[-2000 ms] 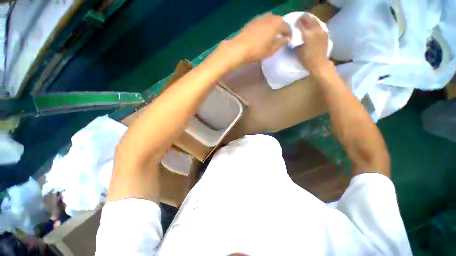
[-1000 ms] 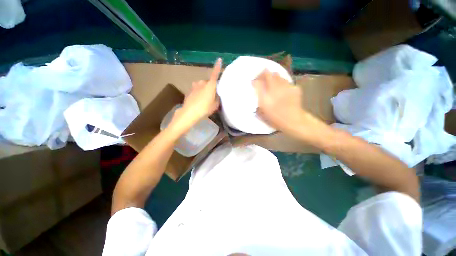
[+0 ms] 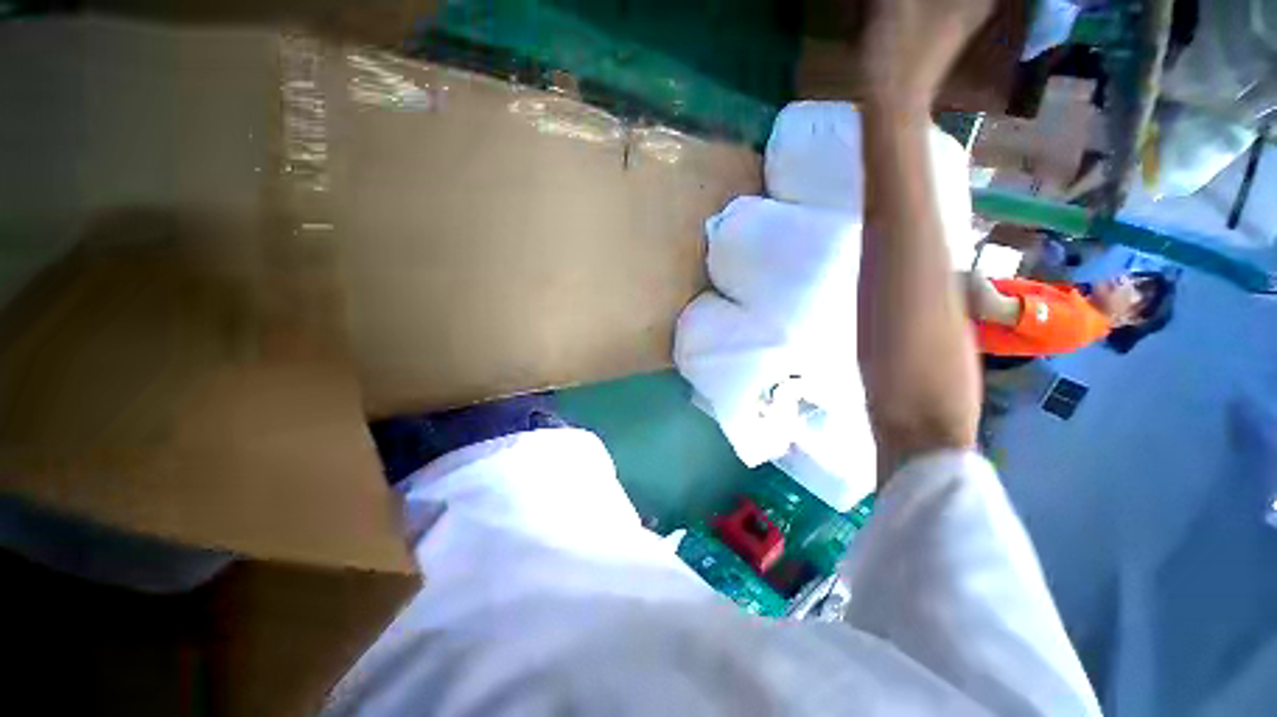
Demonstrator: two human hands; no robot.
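My right arm reaches up past the white bagged bundles, and my right hand (image 3: 924,39) is blurred and partly cut off at the top edge. It is over or against a brown carton (image 3: 997,67); whether it grips anything cannot be told. My left hand is out of the picture. Several white bundles (image 3: 784,259) lie side by side at the end of the brown cardboard sheet (image 3: 525,238), partly hidden behind my forearm. A large brown carton with a raised flap (image 3: 266,448) is close at the left, blurred.
A green metal edge (image 3: 602,63) runs along the far side of the cardboard. A red object (image 3: 752,535) lies low on the green floor. A person in an orange top (image 3: 1050,319) is at the right, beyond a green bar (image 3: 1036,213).
The view has swung and tilted toward the bundles on the right. My right hand has left the round white bundle and reached away to the top edge. My left hand has gone out of view.
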